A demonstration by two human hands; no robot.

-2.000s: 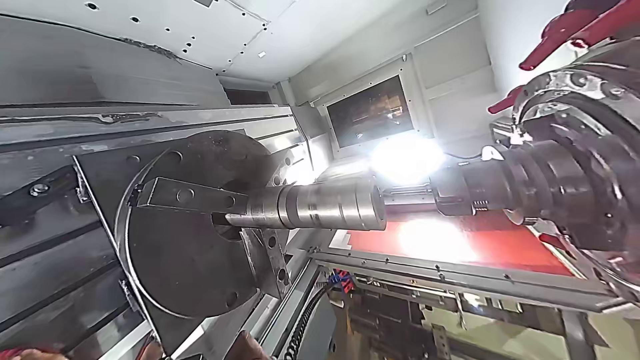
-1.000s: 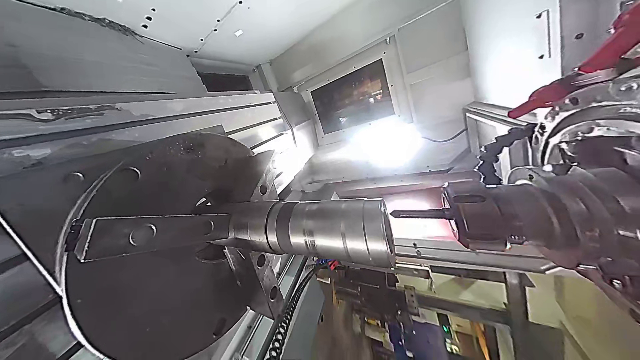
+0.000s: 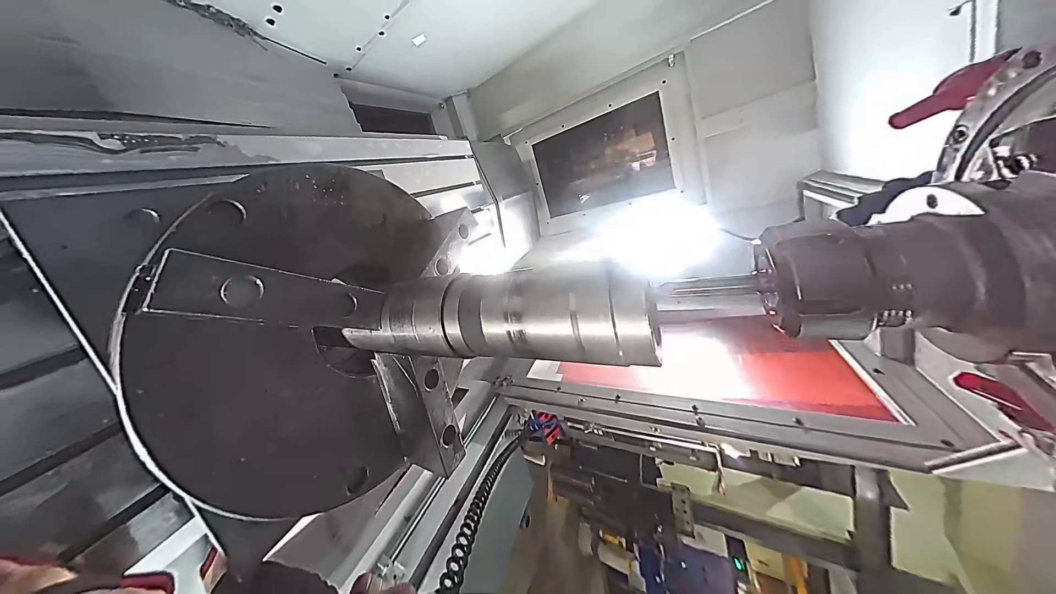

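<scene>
A round steel chuck clamps a stepped, shiny metal cylinder between its jaws. Right of the cylinder, a slim cutting tool projects from a dark collet holder on the spindle; glare hides whether its tip touches the cylinder's end. Part of my left hand shows at the bottom left corner, below the chuck, beside something red. Only a fingertip of what seems to be my right hand enters at the bottom edge. The rest of both hands is out of frame, so any grip is hidden.
Grey machine walls and a slotted table surround the chuck. A bright lamp glares below a dark window. A black coiled hose runs along the lower frame. Red levers stand at the upper right, and a red panel lies behind the tool.
The view has shifted and turned noticeably. The cylinder stays clamped in the chuck throughout. Bits of hands at the lower left, seen two seconds ago and out of sight one second ago, show again.
</scene>
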